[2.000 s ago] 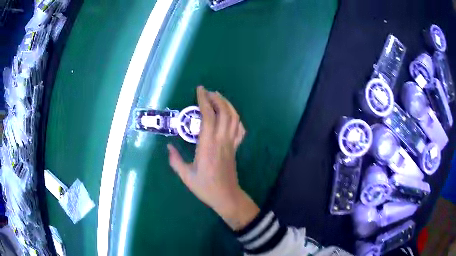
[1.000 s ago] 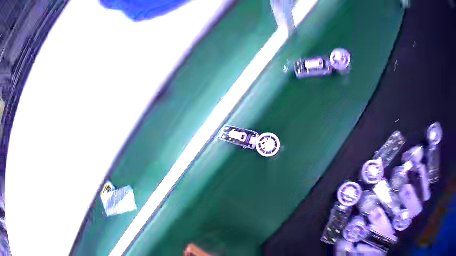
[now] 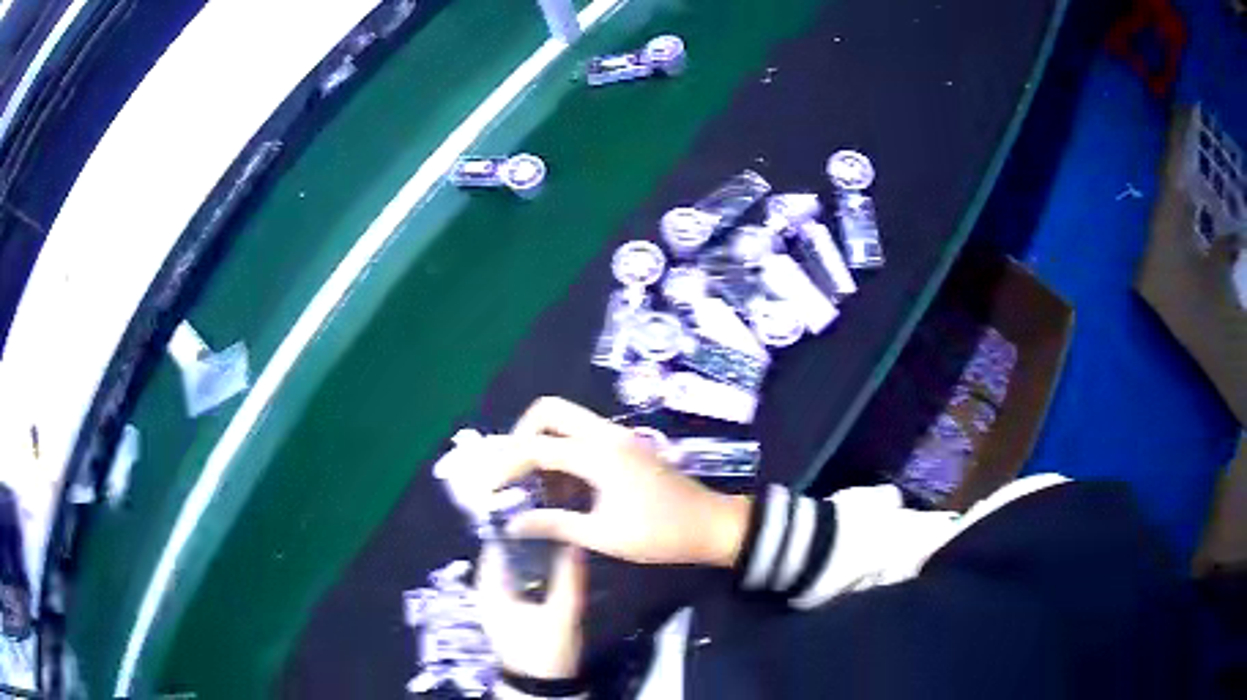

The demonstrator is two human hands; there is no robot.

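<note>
My right hand [image 3: 622,492] reaches in from the right, its thumb and fingers closed around the upper end of a dark, clear-cased unit [image 3: 525,558]. My left hand [image 3: 536,626] comes up from the bottom edge and holds the same unit from below. The hands are blurred and cover most of the unit. Finished-looking units with round heads [image 3: 711,308] lie in a loose group on the black tabletop [image 3: 547,358], beyond my hands. A heap of small pale-violet pieces [image 3: 449,632] lies left of my left hand.
Two units, one nearer [image 3: 499,172] and one farther [image 3: 639,60], lie on the green belt [image 3: 369,308] beside its white line. A pale scrap [image 3: 212,376] lies on the belt's left part. An open brown carton [image 3: 1035,358] with violet pieces stands below the table's right edge.
The view has swung right and down over the black tabletop. Both hands are now together on a unit; earlier my right hand was at a unit on the belt, then only fingers showed low.
</note>
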